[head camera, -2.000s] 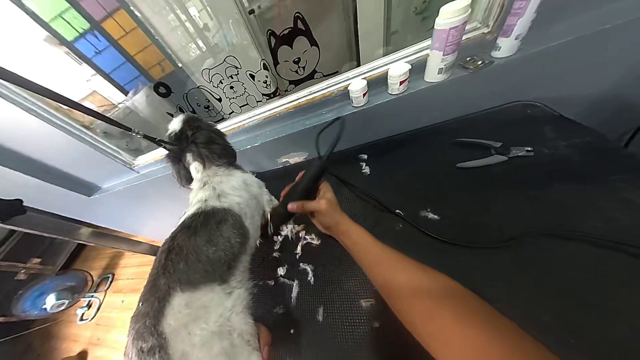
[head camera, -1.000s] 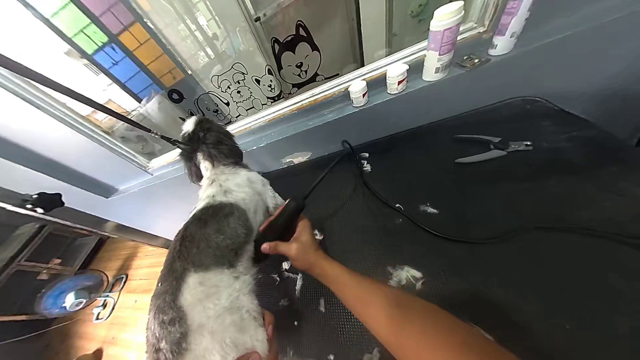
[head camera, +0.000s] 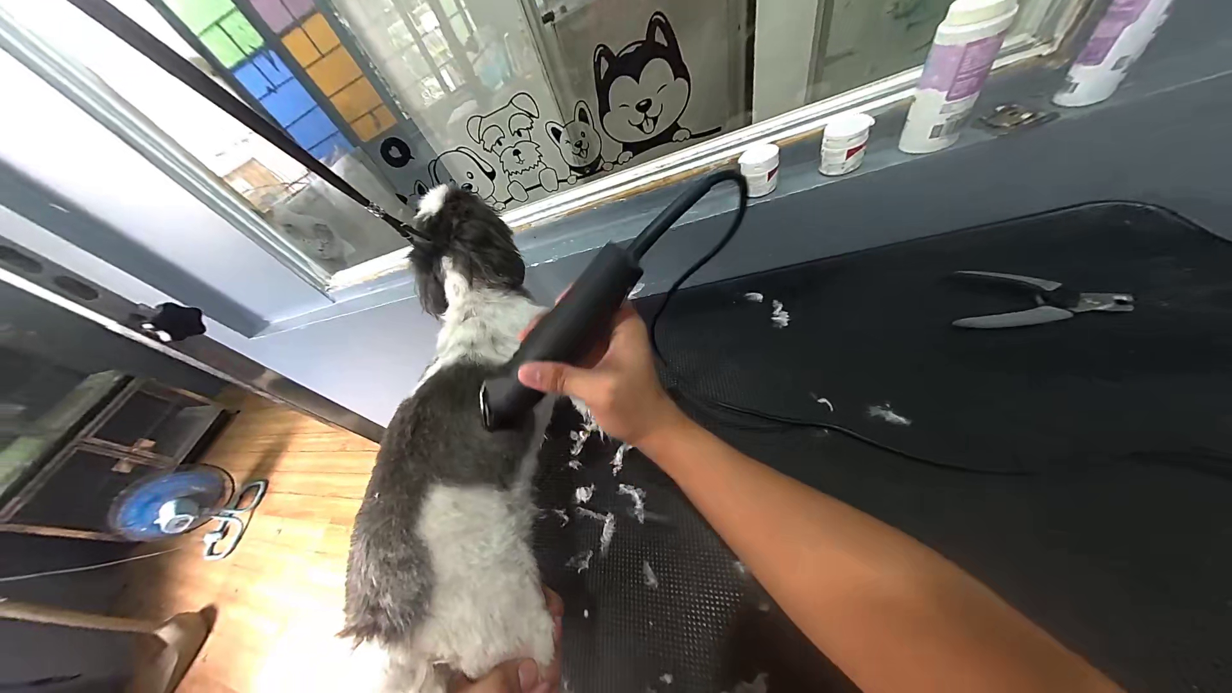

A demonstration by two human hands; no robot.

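A grey and white dog (head camera: 462, 452) stands on a black textured grooming table (head camera: 962, 539), its back to me and its head toward the window. A dark leash (head camera: 260, 125) runs from its neck to the upper left. My right hand (head camera: 606, 375) grips a corded black electric clipper (head camera: 568, 332), whose head lies over the dark patch on the dog's back; whether the blade touches the coat is hidden. At the bottom edge, my left hand (head camera: 520, 676) holds the dog's rear underside, with fingers partly hidden by fur. Clipped fur tufts (head camera: 606, 525) lie beside the dog.
Grey-handled nail clippers (head camera: 1044, 300) lie on the table at right. White bottles (head camera: 958, 77) and small white jars (head camera: 847, 144) stand on the window ledge (head camera: 818, 207). The clipper's cord (head camera: 866, 445) crosses the table. A blue fan (head camera: 173, 502) stands on the wooden floor at lower left.
The clipper in my right hand has moved from the dog's right side onto its back. Its cord has shifted and loops near the ledge. My left hand remains at the dog's rear.
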